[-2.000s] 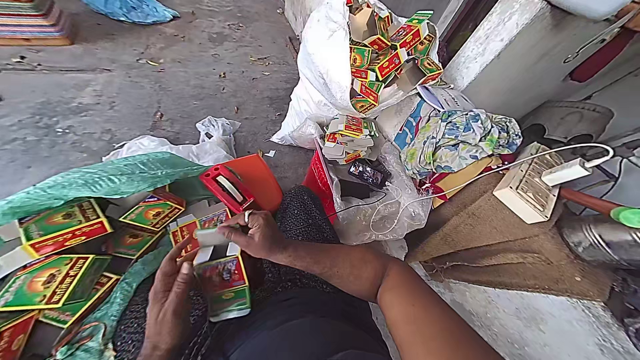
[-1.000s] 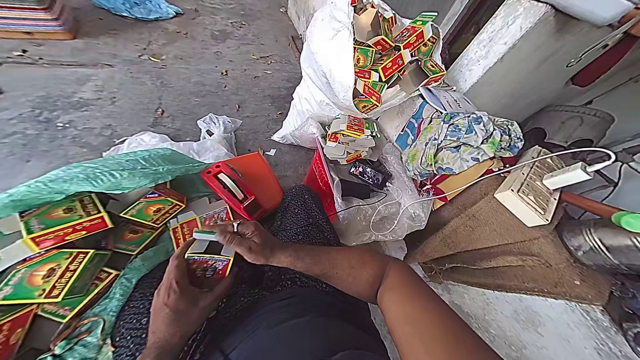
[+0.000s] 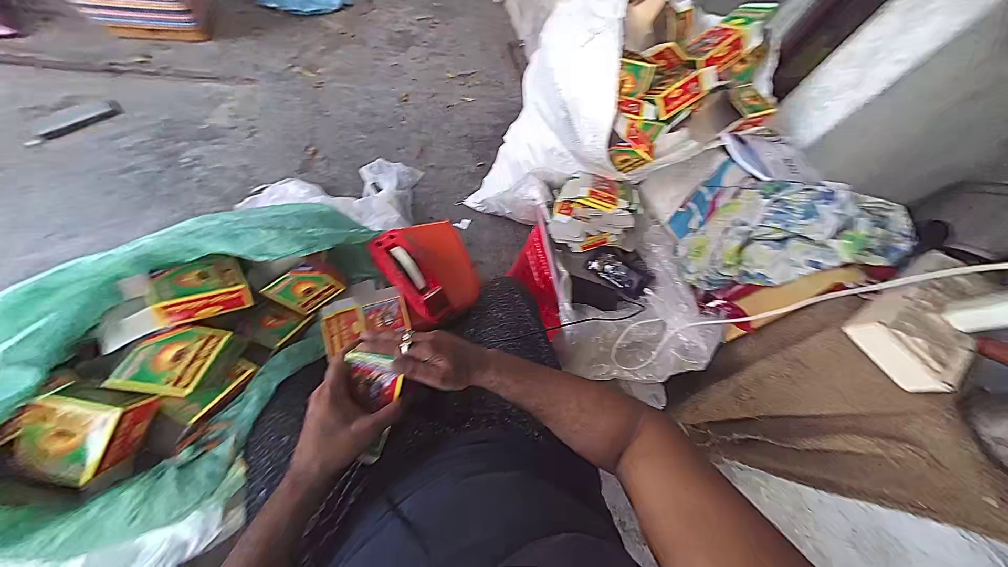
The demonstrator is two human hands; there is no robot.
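Observation:
My left hand (image 3: 335,429) grips a small printed cardboard box (image 3: 372,379) in front of my lap. My right hand (image 3: 437,358), with a ring on one finger, touches the upper end of that box; its fingertips are partly hidden, so whether it grips a flap cannot be told. Just beyond both hands lie more printed cartons (image 3: 365,317). A red and orange box-like object (image 3: 429,272) with a pale strip in its slot stands by my knee. To the left, a green woven sack (image 3: 197,236) holds several green, yellow and red cartons (image 3: 169,360).
At the top right a white sack (image 3: 563,102) is full of cartons. Flattened cartons (image 3: 596,213) are stacked beside a red container (image 3: 539,272). A white cable (image 3: 835,295) crosses brown sackcloth (image 3: 787,409) to a cream extension socket box (image 3: 906,346). Crumpled patterned cloth (image 3: 795,228) lies behind.
The pale end of the box, raised between my hands two seconds ago, now shows its printed side under my right fingers. The view has shifted slightly.

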